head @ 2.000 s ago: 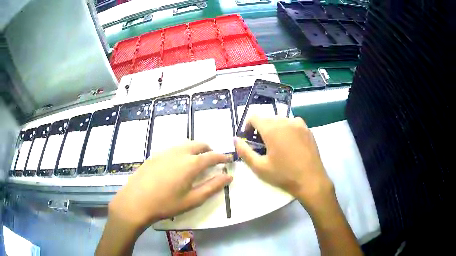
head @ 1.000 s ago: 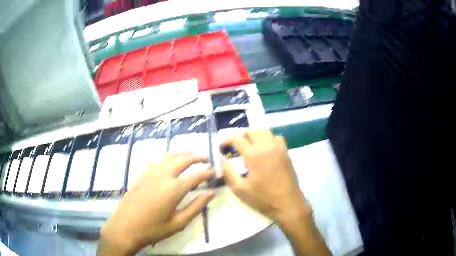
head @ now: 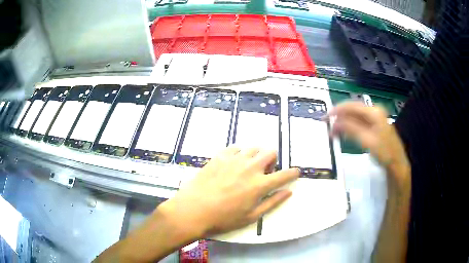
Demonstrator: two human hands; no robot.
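Observation:
A row of several black phone middle frames (head: 210, 96) lies side by side on the white infeed plate (head: 308, 210). The rightmost phone middle frame (head: 311, 172) lies flat, with a gap to its left neighbour. My left hand (head: 236, 187) rests palm down over the plate and the lower ends of the frames, fingers apart, a fingertip at the rightmost frame's lower left corner. It grips nothing. My right hand (head: 362, 128) is blurred, just right of the rightmost frame's upper part, fingers spread, with nothing seen in it.
A red tray (head: 236, 38) lies behind the plate, with black trays (head: 380, 51) on the green conveyor at the back right. A tall black stack (head: 442, 154) stands at right. A grey machine cover (head: 97, 36) is at left. A red printed item (head: 195, 252) is below the plate.
The two overlapping frames at the right end now lie flat and side by side. My right hand has let go and moved right. My left hand stays over the lower frame ends. The view has shifted.

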